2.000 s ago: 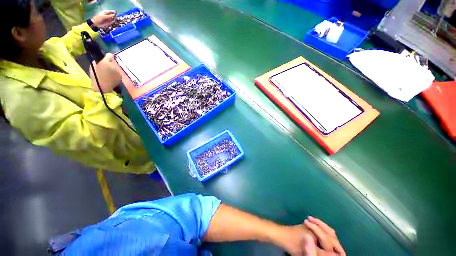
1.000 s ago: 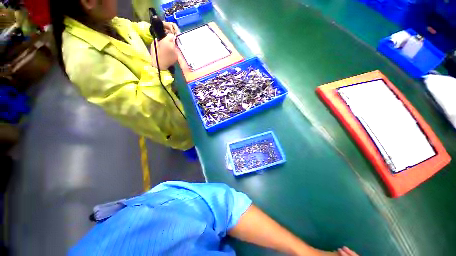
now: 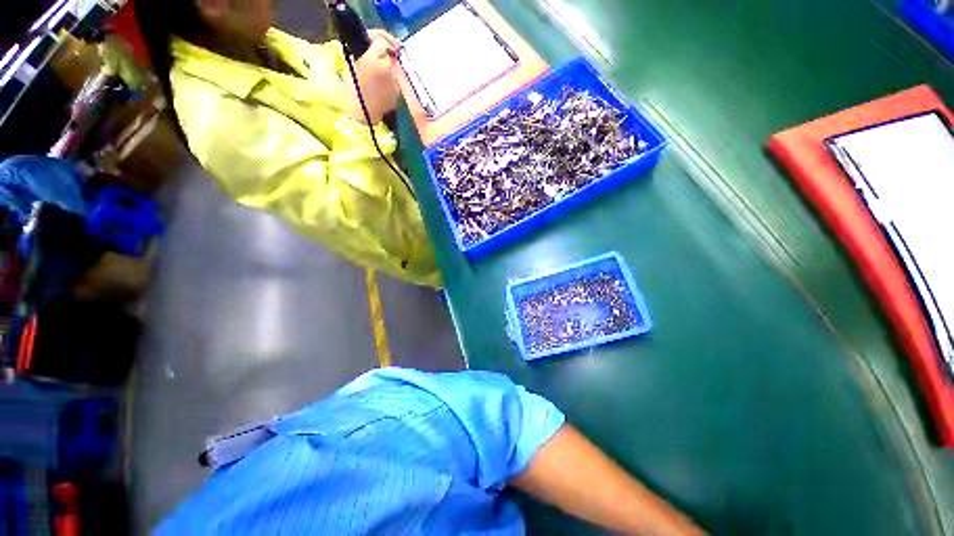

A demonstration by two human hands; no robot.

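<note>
Neither of my hands is in the picture. One bare forearm in a blue sleeve point(image 3: 418, 450) reaches over the bench and is cut off by the bottom edge. Nearest in front is the small blue screw bin point(image 3: 578, 308) with a thin layer of tiny dark pieces. Behind it stands the large blue parts bin point(image 3: 539, 157), heaped with silver and dark slivers. At the right, a white display panel point(image 3: 912, 199) lies on an orange-red foam tray point(image 3: 826, 162); both are cut off by the right edge.
A person in a yellow smock point(image 3: 303, 157) stands at the left, holding a black corded screwdriver point(image 3: 349, 29) beside another white panel point(image 3: 457, 58) on an orange tray. The green bench point(image 3: 722, 345) borders a grey aisle with yellow tape point(image 3: 378, 314).
The view has swung left, so the bins and foam tray sit further right in the picture. My clasped hands, seen two seconds ago, have left the bottom edge.
</note>
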